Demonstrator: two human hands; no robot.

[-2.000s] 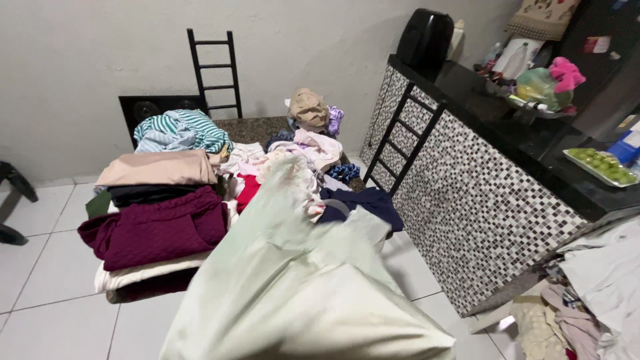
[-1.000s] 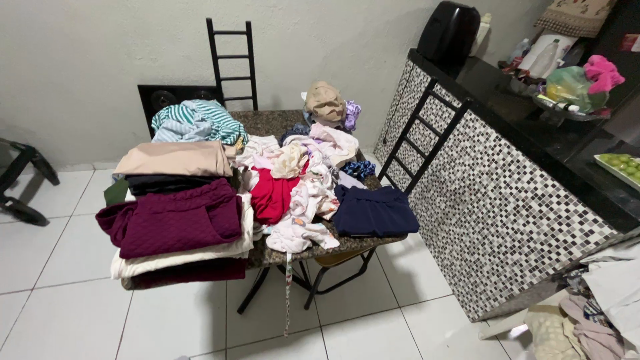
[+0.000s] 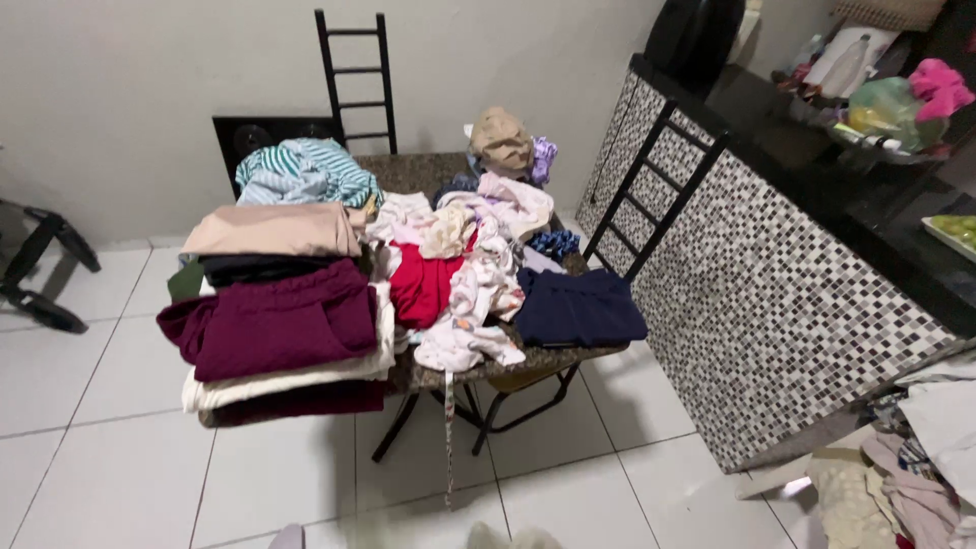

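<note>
Neither of my hands shows in the head view. Stacked folded clothes, with a maroon quilted garment [image 3: 286, 324] near the top, lie on the left of a dark speckled stone table [image 3: 419, 174]. Behind it rests a folded beige garment [image 3: 271, 230], and farther back a heap of teal-and-white striped cloth [image 3: 309, 171]. Loose clothes fill the middle, among them a red cloth [image 3: 425, 286] and a white patterned garment [image 3: 465, 343] with a strap hanging over the front edge. A folded navy garment [image 3: 579, 309] sits at the right edge. Bunched tan cloth [image 3: 501, 142] is at the back.
A black metal ladder-back chair [image 3: 657, 194] stands between the table and a mosaic-tiled counter [image 3: 778, 305]; another chair back [image 3: 357, 84] rises behind the table. More clothes [image 3: 892, 488] are piled at the lower right. Black legs of some furniture [image 3: 46, 263] stand at the left.
The large pale green cloth seen in front of the table two seconds ago is out of view. The clothes on the table look unmoved since one second ago.
</note>
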